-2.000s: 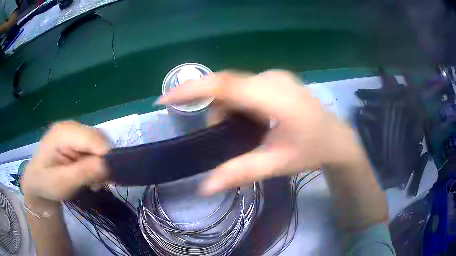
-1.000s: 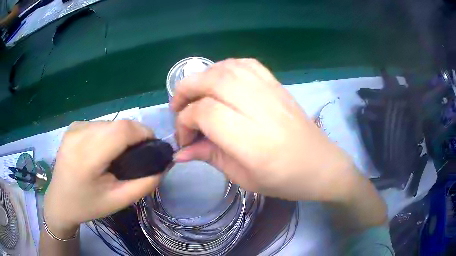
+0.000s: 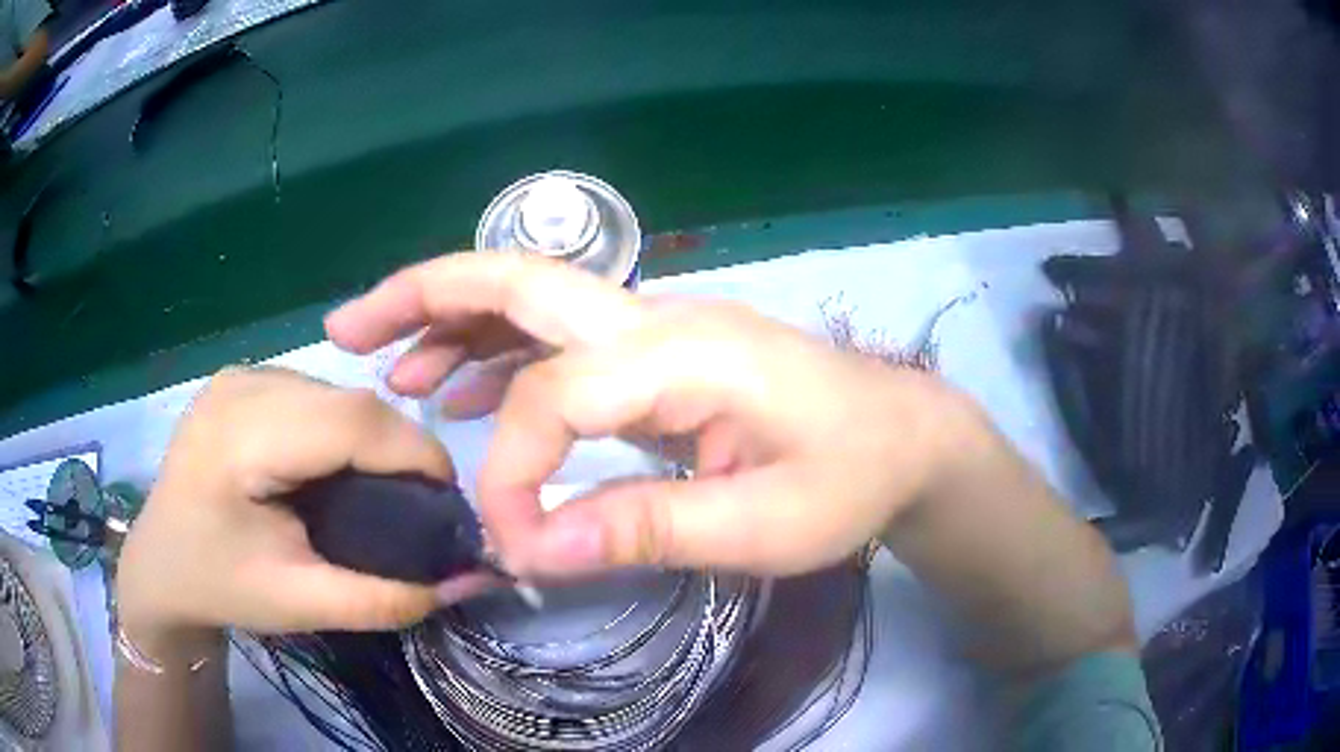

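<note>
My left hand (image 3: 287,514) grips a black padded sleeve (image 3: 394,526), folded or bunched inside the fingers. My right hand (image 3: 647,426) is beside it, thumb and index finger pinched together at the sleeve's end. A small pale tip shows just below those fingertips; I cannot tell what it is. Below the hands lies a pile of shiny silver curved metal bands (image 3: 573,705). Dark wire bundles (image 3: 808,654) lie on both sides of the bands, partly hidden by the hands.
A silver can with a white top (image 3: 559,218) stands behind my hands. Black sleeves (image 3: 1146,397) are heaped at right. Cutters (image 3: 74,517) and a fan (image 3: 22,646) are at left. A green belt (image 3: 823,132) runs behind; a blue crate (image 3: 1293,646) is lower right.
The sleeve was stretched between both hands; it is now bunched in my left hand. Since one second ago, my right hand has lowered slightly and its outer fingers have spread.
</note>
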